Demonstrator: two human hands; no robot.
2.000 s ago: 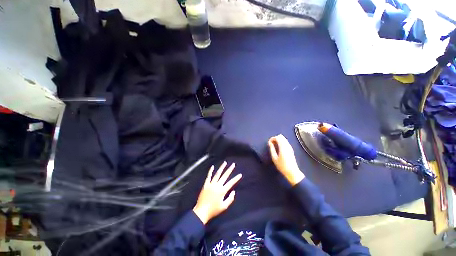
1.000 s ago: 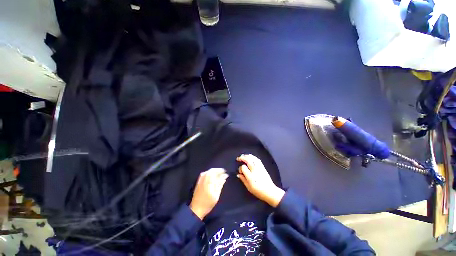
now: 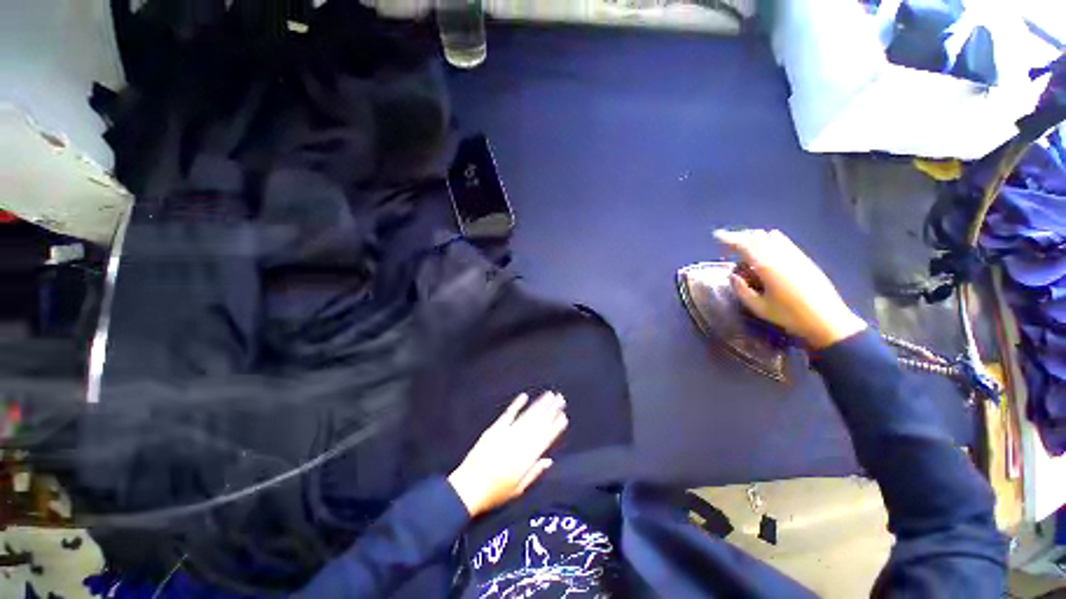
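A black garment piece (image 3: 573, 363) lies on the navy table cover near my body, its rounded edge towards the right. My left hand (image 3: 511, 454) rests flat on it, palm down, holding nothing. My right hand (image 3: 793, 287) is around the handle of the steam iron (image 3: 715, 307) and hides most of it. The iron's pointed silver soleplate rests on the cover. A heap of dark garment pieces (image 3: 310, 217) covers the left side and touches the piece under my left hand.
A smartphone (image 3: 479, 187) lies beside the heap. A clear bottle (image 3: 463, 33) stands at the back. A white box (image 3: 836, 100) with dark pieces is at the back right. The iron's hose (image 3: 923, 355) runs right, near a purple-blue cloth bundle (image 3: 1035, 234).
My right hand has left the garment piece and moved right onto the iron's handle. My left hand has flattened out on the piece. The view has shifted slightly.
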